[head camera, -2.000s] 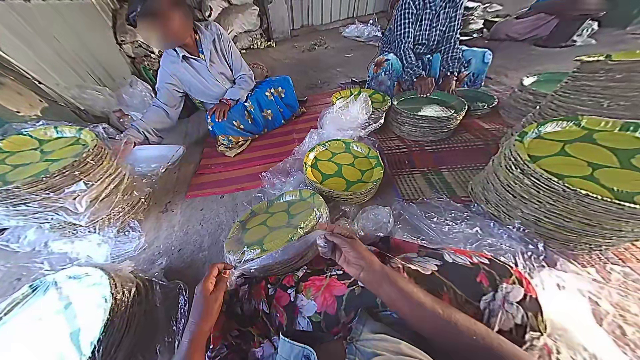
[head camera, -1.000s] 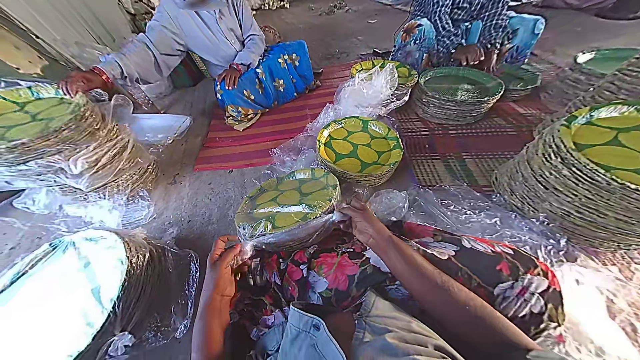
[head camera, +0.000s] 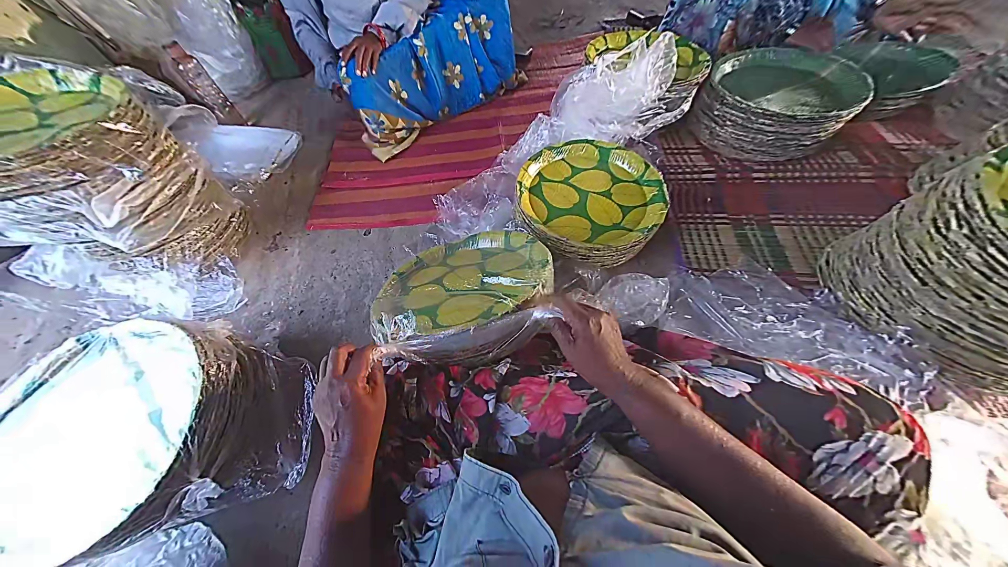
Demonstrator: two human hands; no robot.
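Observation:
A stack of leaf-patterned disposable plates point(head camera: 465, 283) in a clear plastic bag rests at the edge of my floral-clothed lap. My left hand point(head camera: 350, 394) pinches the bag's edge at the stack's near left corner. At the near right side my right hand point(head camera: 587, 339) grips the same plastic. Just beyond stands a second, unwrapped stack of green and yellow plates point(head camera: 592, 197). Crumpled clear plastic point(head camera: 630, 87) lies between it and a farther leaf-patterned stack point(head camera: 685, 59).
Tall plate stacks rise at the left point(head camera: 165, 189) and right point(head camera: 913, 276). A wrapped stack point(head camera: 102, 441) lies near left. Plain green plates point(head camera: 787, 87) sit on a checked mat point(head camera: 756, 205). One person point(head camera: 429, 63) sits on a striped mat point(head camera: 409, 177), another at upper right. Loose plastic film point(head camera: 780, 315) lies right.
The person at the left has drawn an arm back from the tall left stack. Both my hands keep their hold on the bag's edge. The view has tilted down.

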